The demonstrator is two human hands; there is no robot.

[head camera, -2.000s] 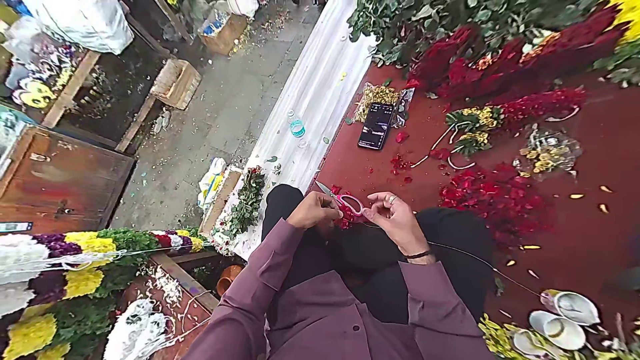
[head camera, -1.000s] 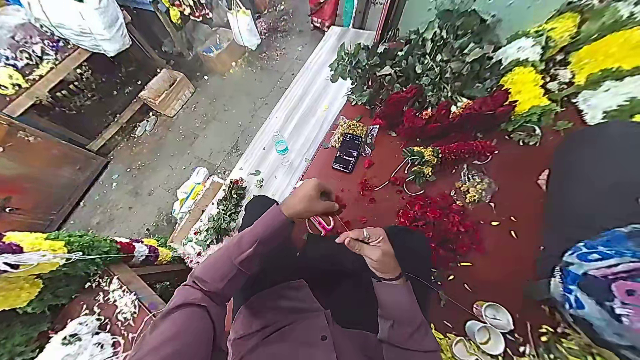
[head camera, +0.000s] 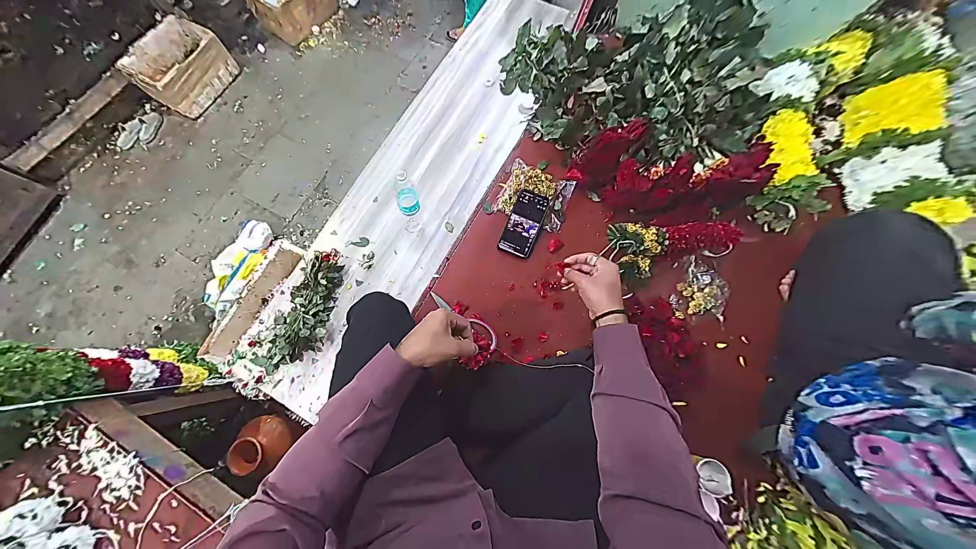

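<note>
My left hand (head camera: 438,338), low at centre, is closed around scissors (head camera: 483,332) with a pink loop handle; the blade points up and left. Red petals (head camera: 476,357) and a pale thread (head camera: 545,366) lie just beside it. My right hand (head camera: 593,284) is farther up and right over the red surface, its fingertips pinched on a small red petal or flower piece (head camera: 563,268). A smartphone (head camera: 523,223) with a lit screen lies up and left of that hand. To its right is a short garland (head camera: 671,238) of red petals and small yellow flowers.
Leafy stems (head camera: 671,84) and dark red flowers (head camera: 679,179) are heaped at the back. A small plastic bottle (head camera: 408,200) is on the white cloth (head camera: 435,145). A person in patterned clothing (head camera: 884,450) sits at right. An orange clay pot (head camera: 259,444) is at lower left, white cups (head camera: 714,477) at lower right.
My right hand has moved away from my left, up and right to the loose petals near the garland. My left hand still has the scissors. The view has shifted.
</note>
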